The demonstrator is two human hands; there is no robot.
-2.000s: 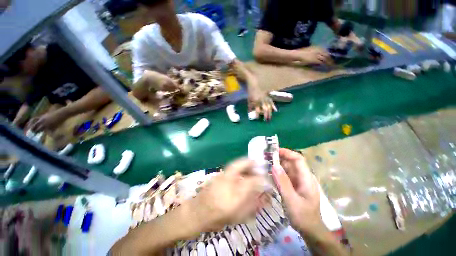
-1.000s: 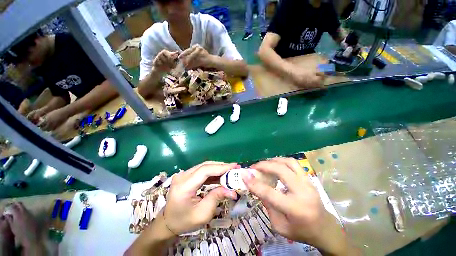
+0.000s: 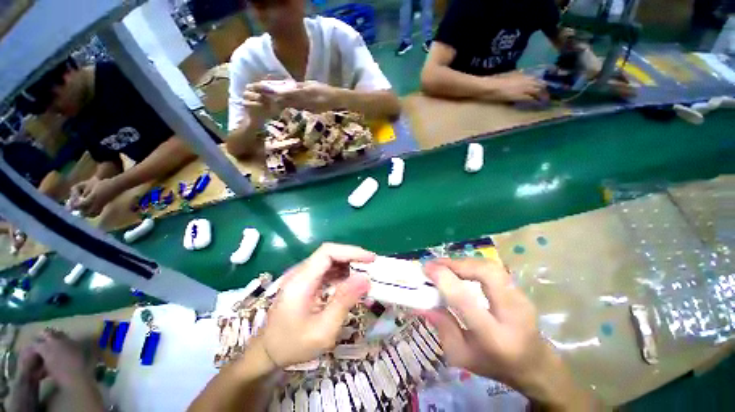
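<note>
A white oval housing (image 3: 395, 282) is held level between my two hands, above the rows of parts. A thin dark seam line runs along its side. My left hand (image 3: 310, 310) grips its left end with thumb and fingers. My right hand (image 3: 483, 322) grips its right end. The fingers cover both ends of the housing. Beige-pink elongated parts (image 3: 346, 394) lie in rows and a heap below and behind my hands.
A green conveyor belt (image 3: 306, 221) with white housings (image 3: 363, 192) runs across ahead. A grey metal frame (image 3: 173, 121) stands at the left. Blue batteries (image 3: 150, 348) lie at lower left. A clear plastic sheet (image 3: 677, 249) and a single pale part (image 3: 644, 333) lie right. People sit opposite.
Two seconds ago the housing was upright and higher, with its inside facing me; now it is level and lower, gripped at both ends. White housings on the belt have shifted right.
</note>
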